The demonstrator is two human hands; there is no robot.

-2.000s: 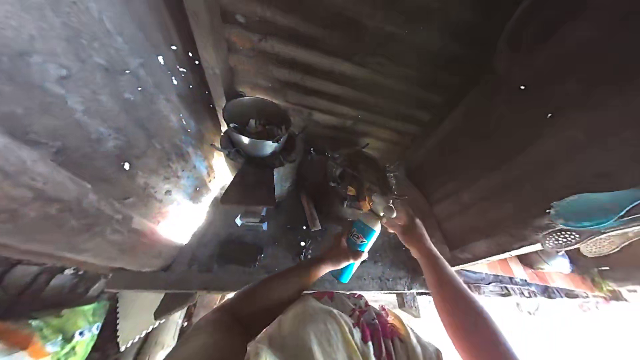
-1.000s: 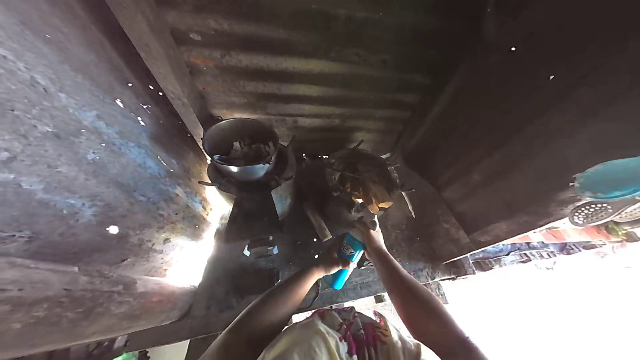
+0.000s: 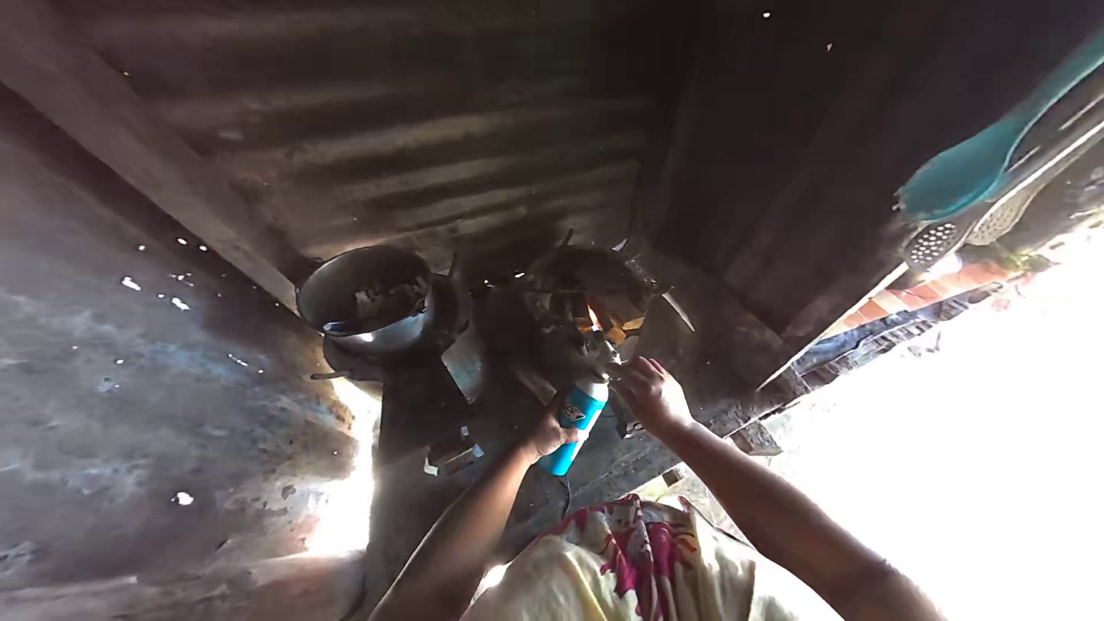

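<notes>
My left hand (image 3: 552, 433) grips a blue gas canister (image 3: 580, 423) around its middle. The canister is tilted, its white top and a torch head (image 3: 601, 360) pointing at a stove on the right. At the torch head's side is my right hand (image 3: 654, 392), its fingers bent; whether it touches the valve is hidden. Just beyond the torch, an orange flame (image 3: 593, 317) rises beside pieces of wood (image 3: 628, 331) in the dark stove (image 3: 595, 276).
A metal pot (image 3: 379, 323) with dark contents sits on another stove at the left. A small box (image 3: 453, 450) lies nearer me. Corrugated metal sheets stand behind. A teal ladle (image 3: 966, 177) and a perforated skimmer (image 3: 931, 245) hang at upper right.
A flame now shows at the wood in front of the torch head, where none was plain before. My left hand has kept its hold on the canister. The view has shifted.
</notes>
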